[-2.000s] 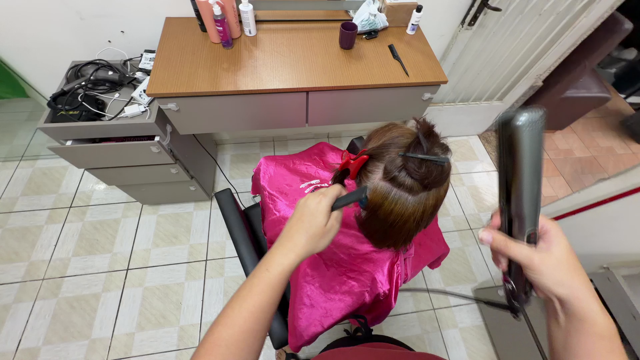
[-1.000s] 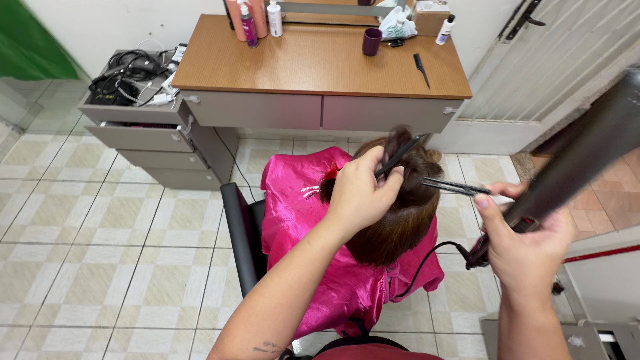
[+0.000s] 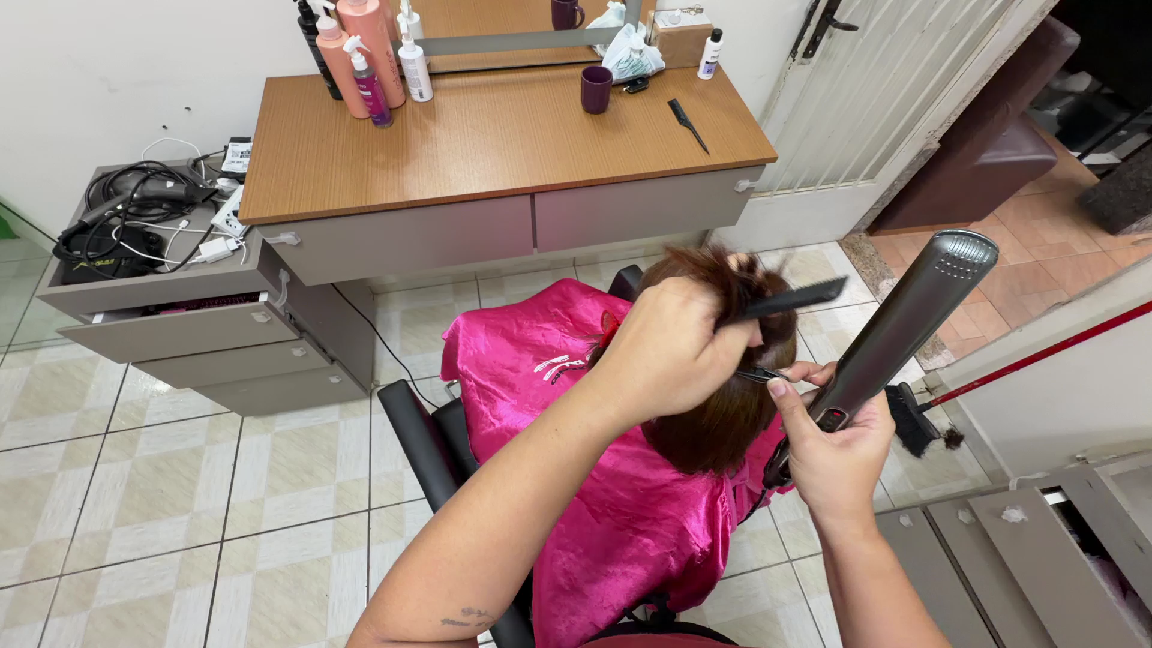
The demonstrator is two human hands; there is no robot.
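A seated person in a pink satin cape (image 3: 630, 504) has reddish-brown hair (image 3: 702, 427), its upper part gathered on top. My left hand (image 3: 679, 351) grips that gathered hair and also holds a black comb (image 3: 796, 297), which points to the right. In my right hand (image 3: 837, 441) is a dark hair straightener (image 3: 909, 324), its rounded end up; the thumb and a finger of that hand also pinch a black hair clip (image 3: 760, 373) at the hair just below my left hand. A red clip (image 3: 609, 326) shows at the left side of the head, partly behind my wrist.
Beyond the head stands a wooden counter (image 3: 504, 153) with bottles, a purple cup (image 3: 596, 89) and a tail comb (image 3: 688, 124). Left is a drawer cabinet (image 3: 225, 333) with cables on top. The black chair armrest (image 3: 418, 441), a broom (image 3: 911, 421) and grey drawers (image 3: 999, 549) flank the person.
Two seconds ago the clip sat in the hair and my left hand was at the head's left side. My left hand has moved onto the top hair; my right hand has come in to the clip.
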